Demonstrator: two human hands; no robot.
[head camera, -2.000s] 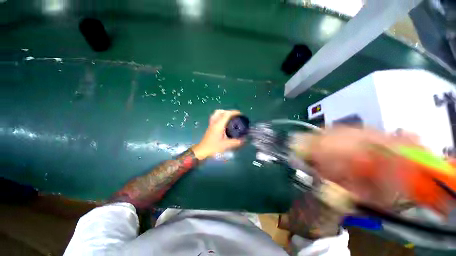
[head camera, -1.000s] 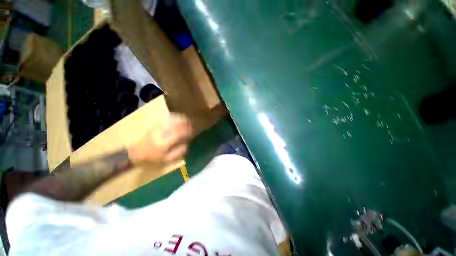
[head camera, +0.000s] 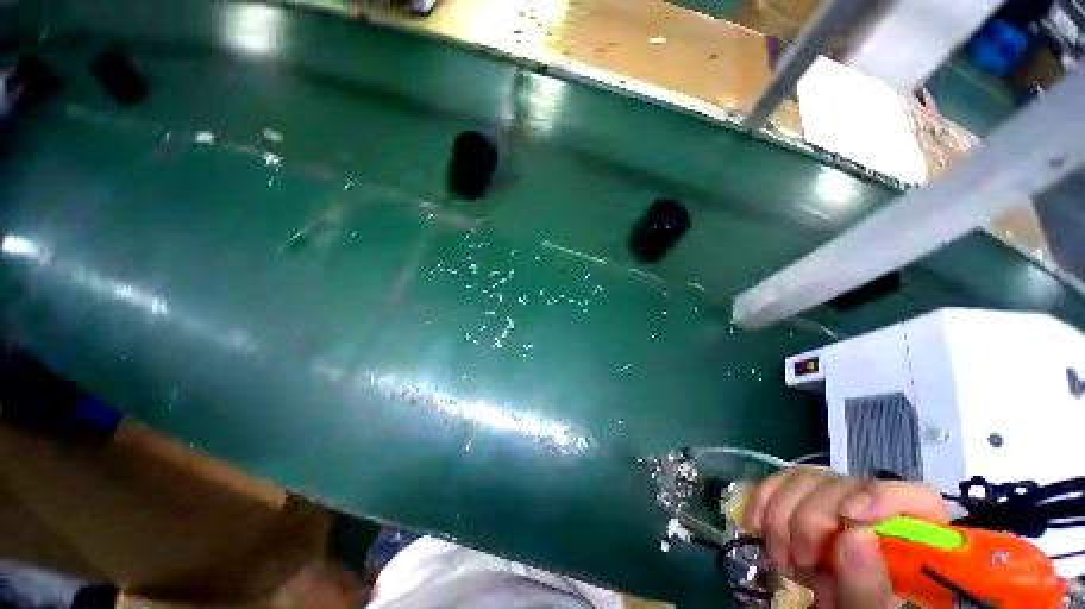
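My right hand (head camera: 839, 523) grips the orange power screwdriver (head camera: 970, 569) with its yellow-green strip, at the lower right. Its silver screw-feed head (head camera: 678, 482) points left over the green belt, with no housing at it. A clear curved tube runs from the head. My left hand (head camera: 324, 588) is a blurred skin-toned patch at the bottom edge, left of my white shirt; its fingers and anything in it cannot be made out. Black cylindrical housings lie on the far part of the belt, one at centre (head camera: 472, 164) and one right of it (head camera: 659, 230). Tiny silver specks (head camera: 506, 315) are scattered mid-belt.
A white feeder box (head camera: 1011, 405) with a red-lit switch stands at right. A white metal post (head camera: 904, 226) slants above the belt (head camera: 298, 428). A wooden-topped shelf (head camera: 631, 42) runs along the far side. More black parts (head camera: 119, 76) lie at the far left.
The view has swung from the carton of black parts back to the belt. The housing held in my left hand two seconds ago is no longer seen there. My right hand with the screwdriver is back in view.
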